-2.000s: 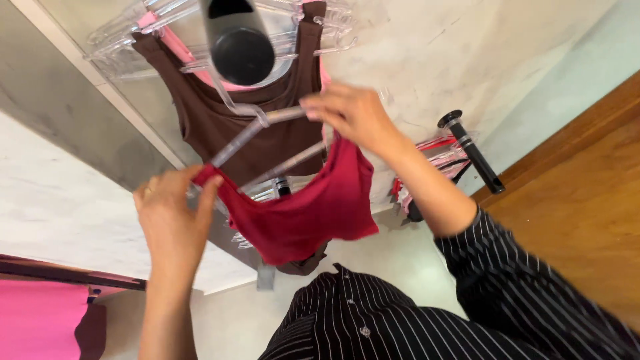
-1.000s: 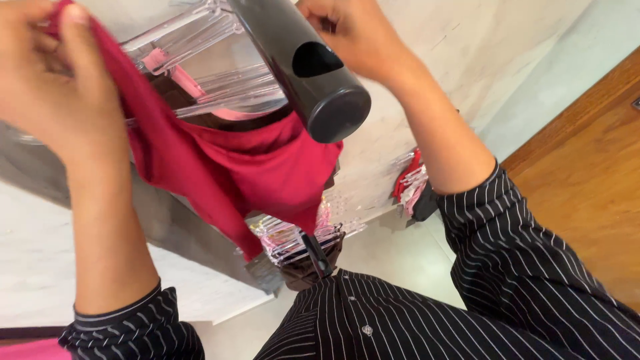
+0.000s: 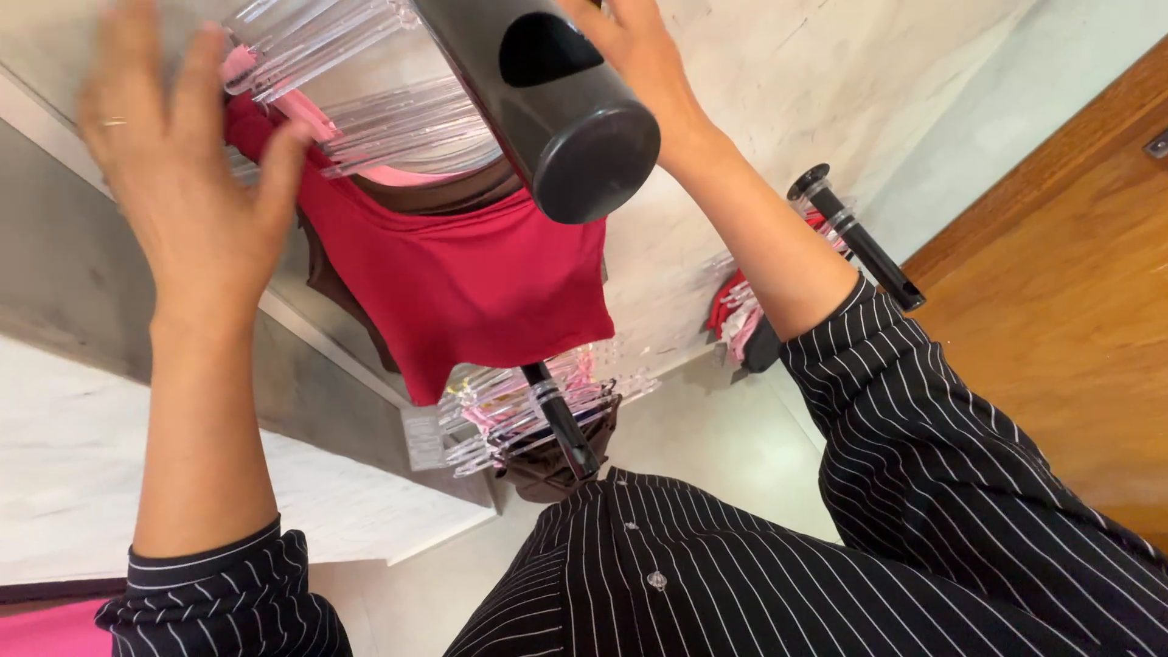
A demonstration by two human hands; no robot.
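A red cropped top [image 3: 474,283] hangs in front of a brown garment [image 3: 438,193] among clear plastic hangers [image 3: 411,123], beneath a thick black display rail [image 3: 584,137]. My left hand [image 3: 187,155], slightly blurred, is spread beside the top's left strap, thumb near a pink strap [image 3: 306,111]; it grips nothing visible. My right hand [image 3: 639,64] is behind and to the right of the rail's end at the top edge. Its fingertips are partly cut off and hidden, so whether it holds anything does not show.
Below hangs a lower black rail [image 3: 561,420] packed with clear hangers and garments. Another black rail [image 3: 858,237] with red, pink and black garments juts from the wall at right, near a wooden door [image 3: 1049,338]. A white marble-look surface [image 3: 73,456] lies at lower left, a pink item [image 3: 55,630] below it.
Two seconds ago both hands held the red top on its hanger away from the rail; now it hangs among the other hangers. My left hand has let go of the strap it held one second ago.
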